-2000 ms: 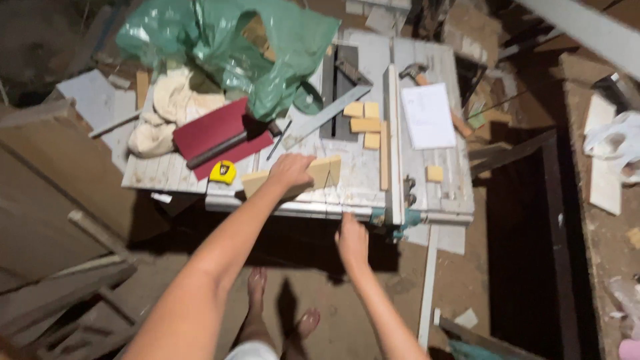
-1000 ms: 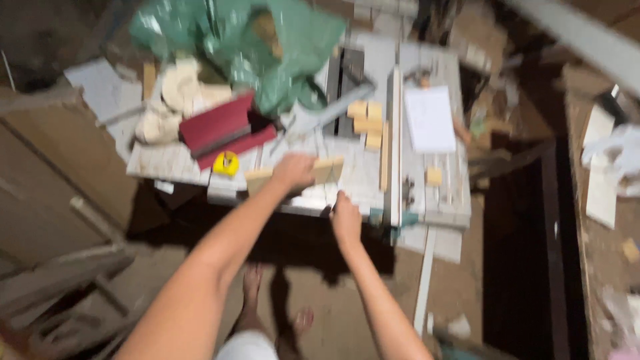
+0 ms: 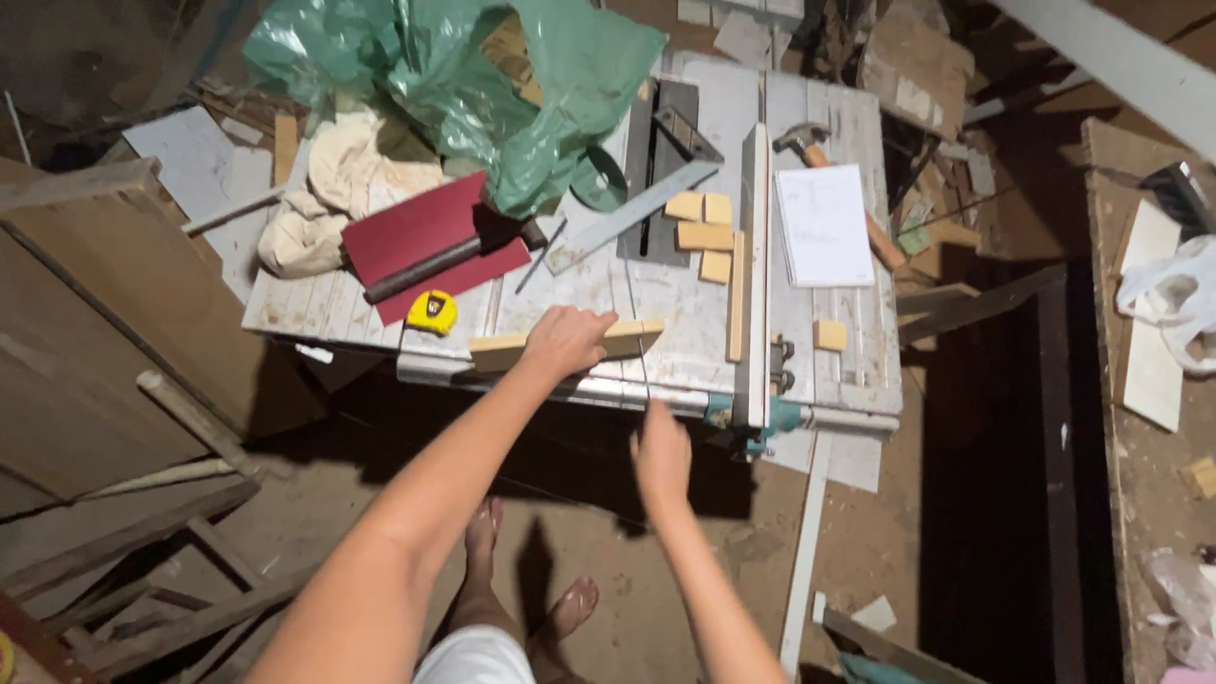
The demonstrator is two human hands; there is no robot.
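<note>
My left hand (image 3: 572,340) grips a light wooden board (image 3: 503,353) that stands on edge along the front of the metal saw table (image 3: 570,285). Just in front of the table edge, my right hand (image 3: 661,446) is closed on the handle end of a thin saw blade (image 3: 644,366), which crosses the board near its right end. The handle itself is hidden in the fist. A yellow tape measure (image 3: 432,313) lies left of the board. Several small wood blocks (image 3: 705,236) and a wood strip (image 3: 736,299) lie beside the table's long fence (image 3: 757,275).
A green plastic bag (image 3: 456,85), a cloth (image 3: 332,190), red sheets (image 3: 427,228) and a metal straightedge (image 3: 632,217) cover the back left. Right of the fence are a claw hammer (image 3: 817,150), a notepad (image 3: 825,226) and a single block (image 3: 830,334). A workbench (image 3: 1102,285) stands at far right.
My right hand has shifted slightly up and down in front of the table edge, at the saw's end. My left hand stays on the board.
</note>
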